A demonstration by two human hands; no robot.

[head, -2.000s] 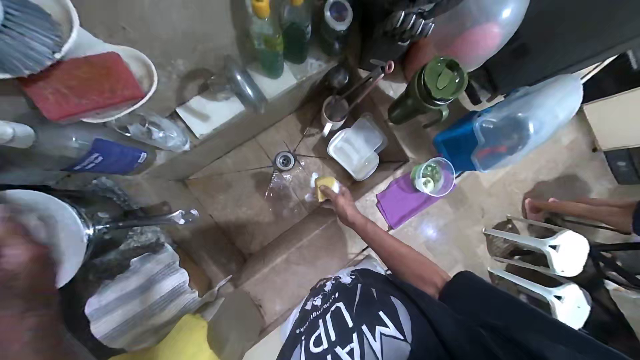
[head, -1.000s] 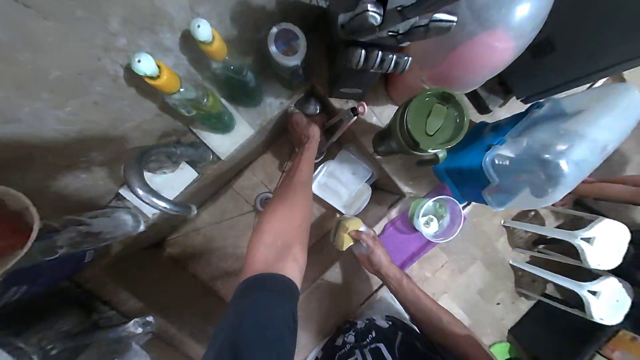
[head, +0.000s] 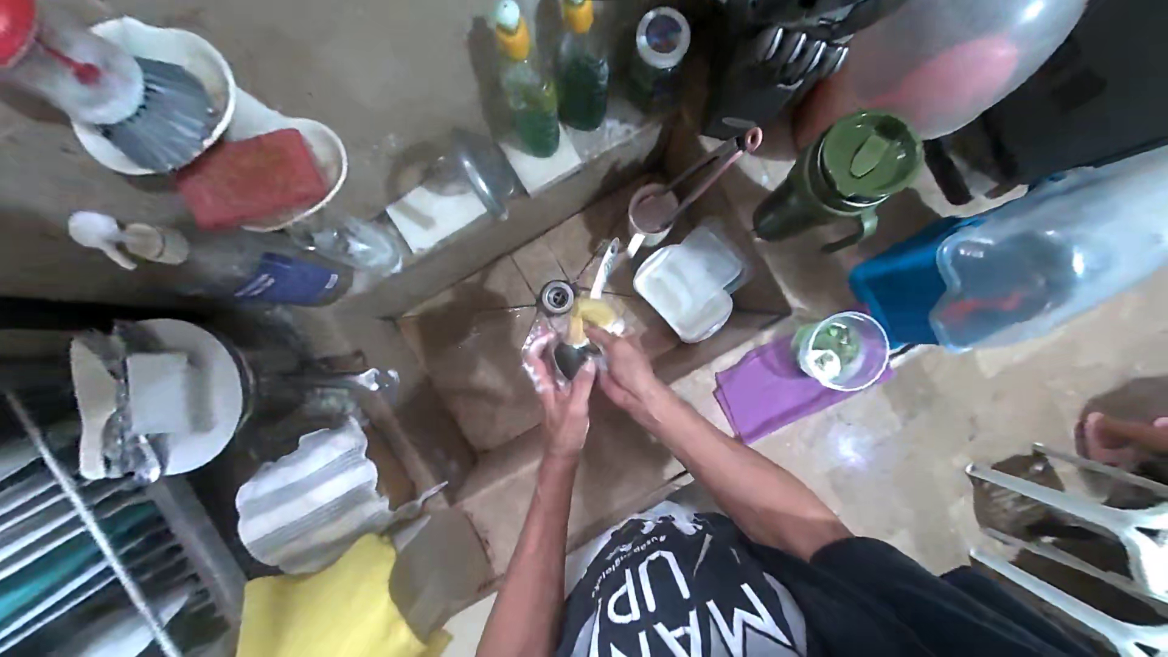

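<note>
Inside a tiled sink [head: 456,392], my left hand [head: 568,411] holds a small dark rounded item [head: 573,359], perhaps the bowl of a spoon or ladle. Beside it, my right hand [head: 630,372] grips a yellow sponge [head: 598,313] against the item's upper side. Suds and what looks like clear film or water lie around the fingers. Just beyond the sponge is a light, patterned handle [head: 604,269]; whether it joins the dark item I cannot tell. The drain [head: 557,297] is close by. White plastic containers [head: 684,283] and a handled cup [head: 652,210] lie to the right.
Green-liquid bottles [head: 529,105] and a faucet [head: 484,173] line the far ledge. At right are a green lidded mug [head: 867,160], a purple cloth [head: 766,392], a clear cup [head: 844,351] and a blue container [head: 903,283]. A pot [head: 196,392] stands left. A person's foot [head: 1104,438] shows far right.
My left hand was at the sink's far corner beside a dark round item; it is now near the drain, next to my right hand. The sponge has moved left and now meets the held item.
</note>
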